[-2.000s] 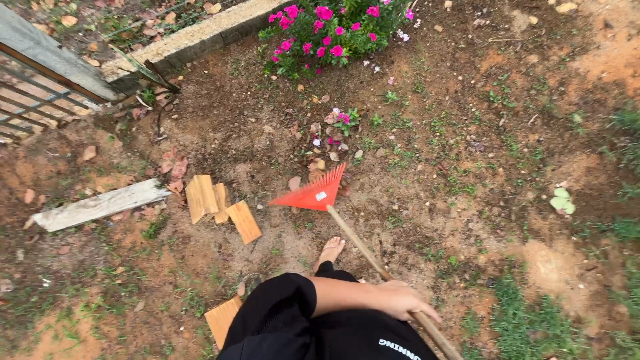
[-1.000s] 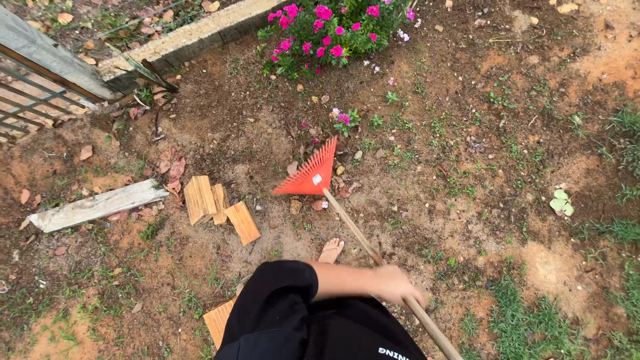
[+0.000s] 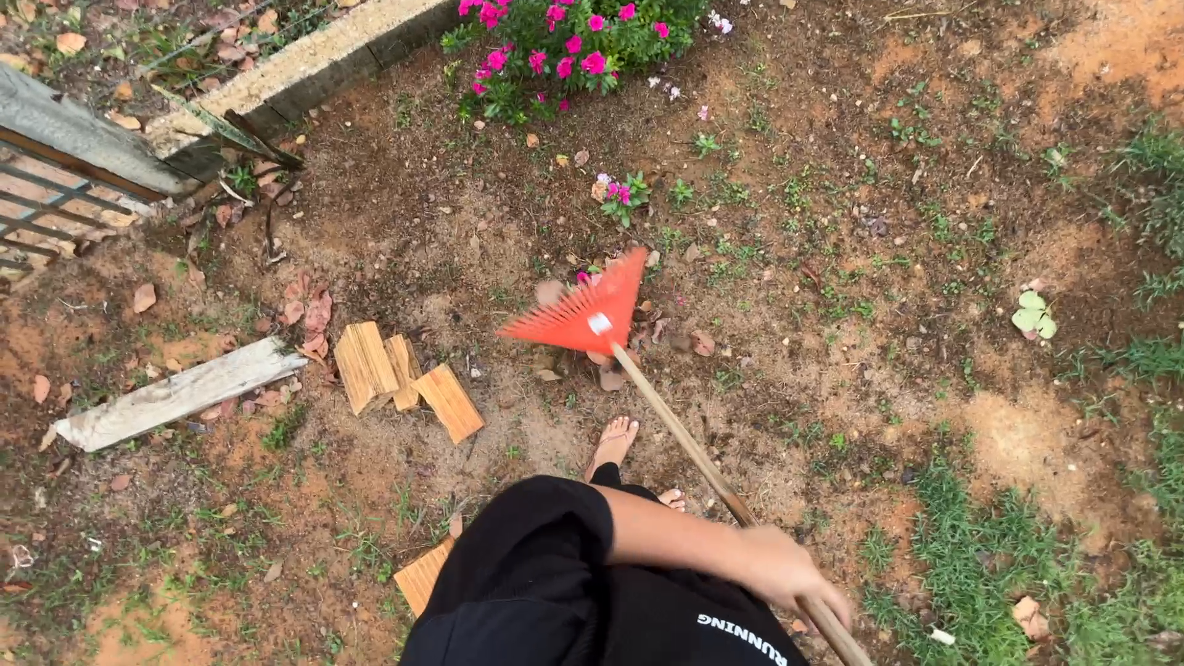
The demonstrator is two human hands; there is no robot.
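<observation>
My left hand (image 3: 795,575) is closed around the wooden handle of a red fan rake (image 3: 601,319), with my forearm reaching across my body. The handle runs from the lower right up to the rake head. The tines, slightly blurred, point to the upper left and lie over or just above dry leaves and a few pink petals on the soil. A small plant with pink flowers (image 3: 626,196) grows just beyond the tines. My right hand is not in view.
Cut wood blocks (image 3: 449,402) and a weathered plank (image 3: 180,393) lie on the left. A flowering bush (image 3: 573,46) grows beside a concrete curb (image 3: 305,74); a metal gate (image 3: 65,208) stands at the left edge. My bare feet (image 3: 612,446) are below the rake head.
The rake head has swung about between the frames, its tines now turned more to the upper left. Leaves show around it. My left hand stays on the handle.
</observation>
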